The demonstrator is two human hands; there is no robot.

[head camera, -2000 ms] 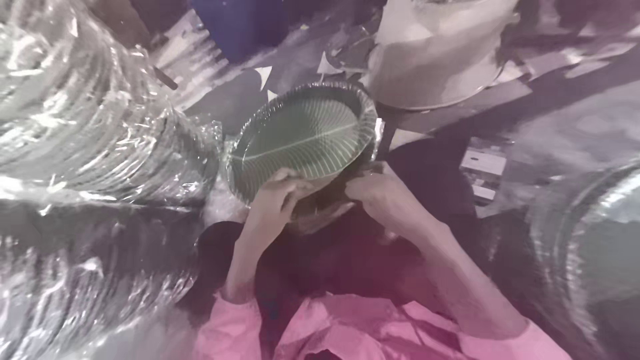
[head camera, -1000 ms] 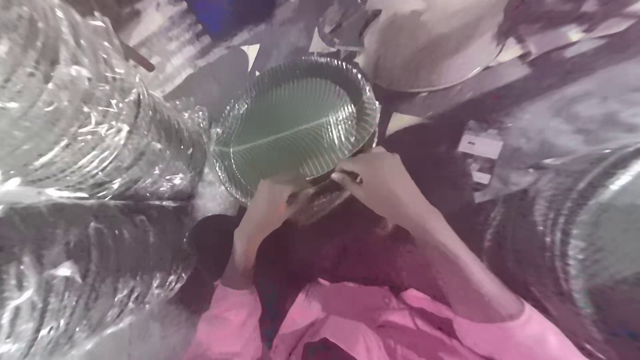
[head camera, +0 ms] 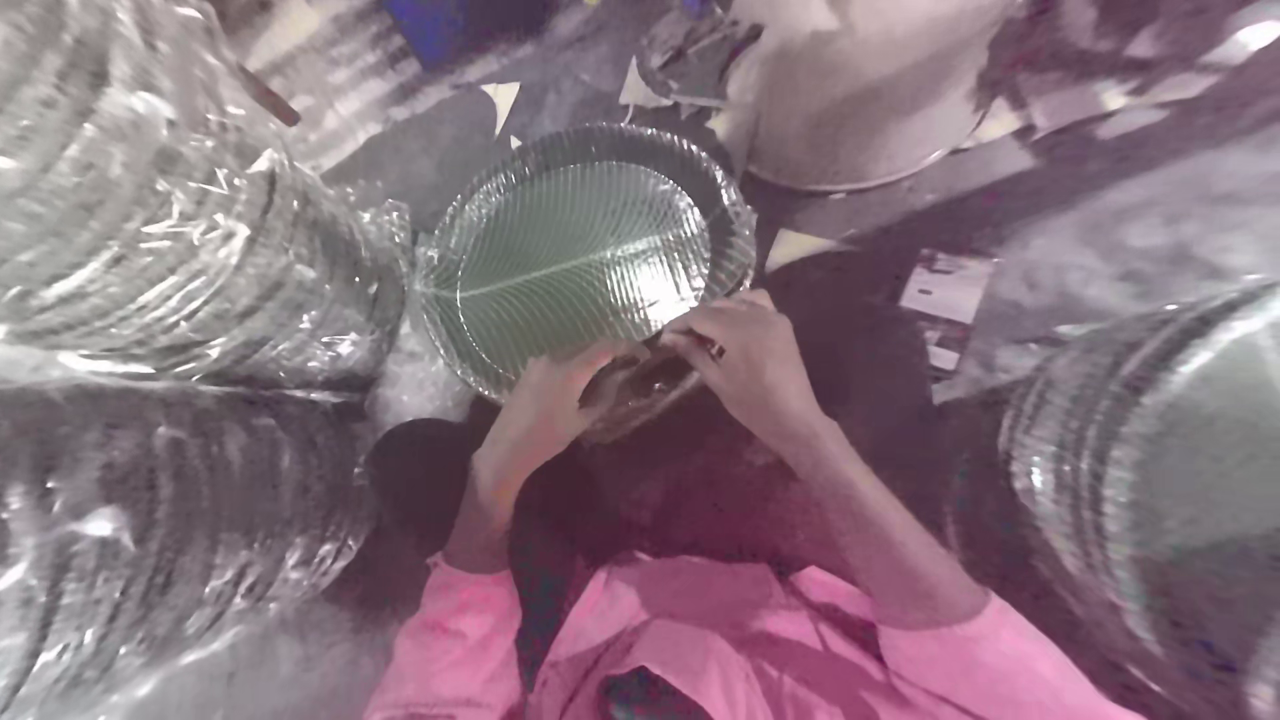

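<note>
A round green plate with a leaf-vein pattern and a shiny fluted rim [head camera: 560,260] lies tilted in front of me, perhaps the top one of a stack. My left hand [head camera: 550,400] rests at its near edge, with the fingertips over the rim. At the near right edge, my right hand [head camera: 745,355] has thumb and fingers pinched together on what looks like clear plastic film [head camera: 640,400]. This film spans the gap between both hands below the rim. Whether the left fingers also grip the film is hard to see.
Long stacks of plates in clear plastic wrap [head camera: 180,270] fill the left side. More stacked plates [head camera: 1180,450] stand at the right. Beyond the plate are a large pale round container [head camera: 860,100] and paper scraps [head camera: 800,248]. A white printed card [head camera: 947,286] lies right of my hands.
The plate faces the camera more fully than two seconds ago, when it was more tilted. Both hands stay at its near edge, and the right hand has shifted along the rim toward the left hand.
</note>
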